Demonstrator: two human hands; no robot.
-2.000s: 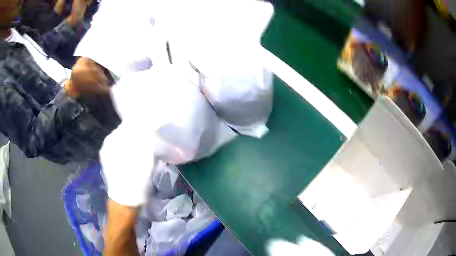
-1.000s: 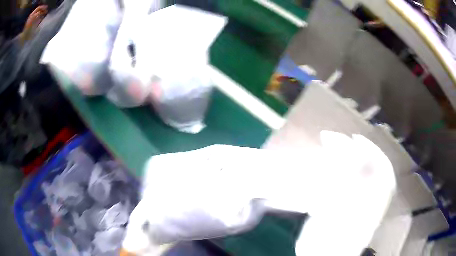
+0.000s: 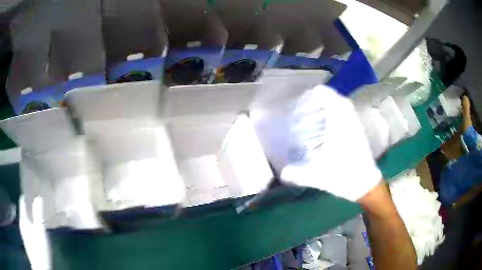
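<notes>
A row of open retail boxes with pale insides, including one near the middle [image 3: 203,171], stands on the green belt [image 3: 174,240] with lids up. My right hand [image 3: 335,145], in a white glove, reaches into or over the box right of the middle. A wrinkled, greyish-white patch shows at its fingers; glare and blur hide whether this is a bagged unit or the glove. My left hand [image 3: 36,232], also in a white glove, is blurred and cut off at the left edge, beside the leftmost box. Its grip does not show.
Behind stands another row of open boxes with blue printed fronts [image 3: 185,68]. More pale boxes [image 3: 388,118] stand to the right. Bagged items [image 3: 330,248] lie below the belt's front edge. A coworker's blue sleeve [image 3: 465,171] and hand are at the far right.
The view has swung right, from the bagged units and blue crate to the rows of open boxes. My right hand is now at a box, and the large bagged units have left view.
</notes>
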